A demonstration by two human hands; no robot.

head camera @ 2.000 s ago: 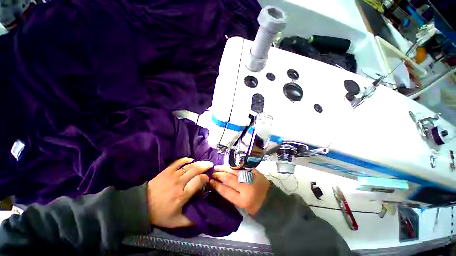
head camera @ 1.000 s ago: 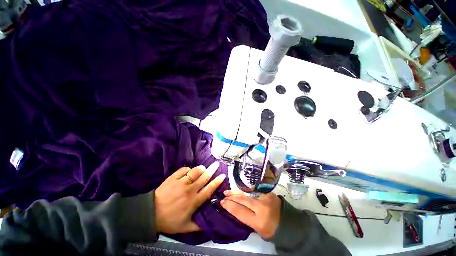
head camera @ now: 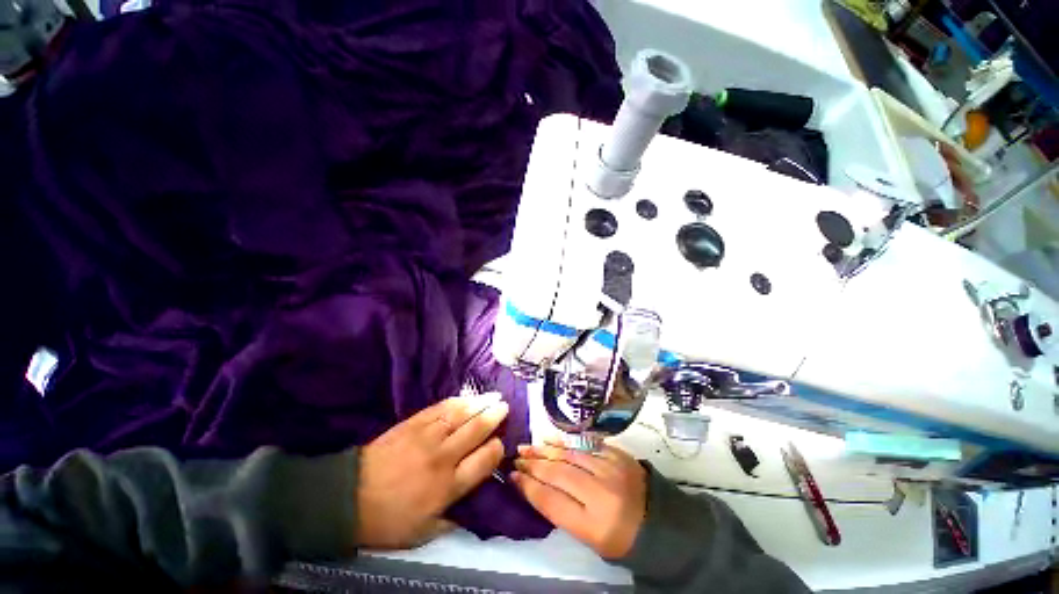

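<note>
A dark purple garment piece [head camera: 337, 337] covers the left of the table and runs under the left end of the white sewing machine head [head camera: 697, 279]. My left hand [head camera: 424, 473] lies on the cloth with its fingertips just in front of the needle area. My right hand [head camera: 584, 493] holds the cloth's edge close beside it, below the curved metal thread guard [head camera: 592, 395]. The needle and presser foot are mostly hidden by the head. A white care label [head camera: 42, 369] shows on the cloth at the far left.
Red-and-silver snips [head camera: 812, 493] lie right of my right hand, with a small dark part [head camera: 744, 455] beside them. A dark rectangle [head camera: 955, 524] lies further right. A dark thread cone [head camera: 766, 107] and black cloth are behind the head.
The purple cloth has shifted away past the needle area, and less of it lies in front of my hands. My hands remain close together at the machine. The view has shifted slightly.
</note>
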